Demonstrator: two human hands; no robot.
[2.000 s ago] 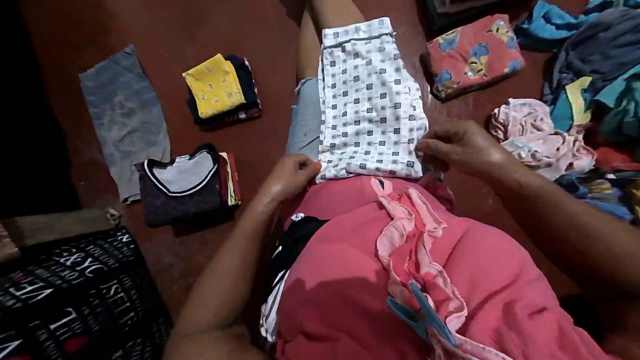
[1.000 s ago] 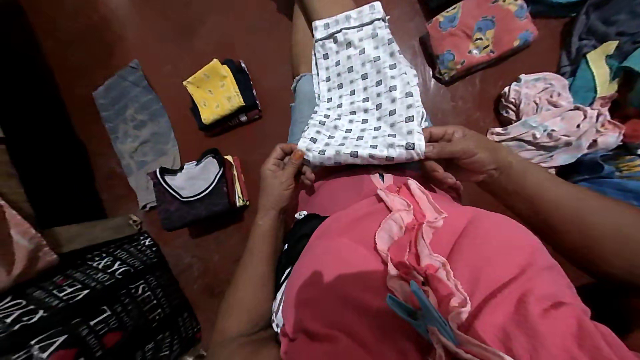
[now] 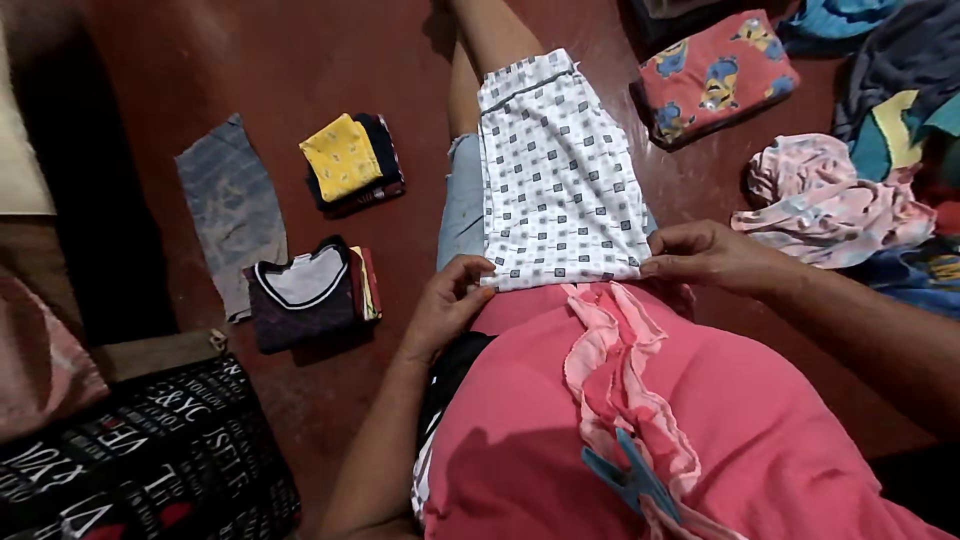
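Note:
White shorts with a pattern of small dark squares [image 3: 559, 172] lie folded lengthwise over my lap and thigh, waistband away from me. My left hand [image 3: 454, 300] pinches the near left corner between thumb and fingers. At the near right corner, my right hand [image 3: 697, 259] grips the hem the same way. Just below the hem is my pink top [image 3: 675, 390], with a ruffled tie and a blue clothespin [image 3: 634, 472] on it.
On the red floor at left are a yellow folded cloth [image 3: 341, 157] on a stack, a folded dark shirt [image 3: 300, 300] and a grey-blue cloth [image 3: 234, 217]. A black printed bag [image 3: 150, 457] stands lower left. Right are a folded red cartoon-print cloth [image 3: 720, 79] and loose pink clothes [image 3: 832, 195].
The near edge of the shorts, raised a little between my hands one second ago, now lies flatter on my lap. Both hands remain at its corners.

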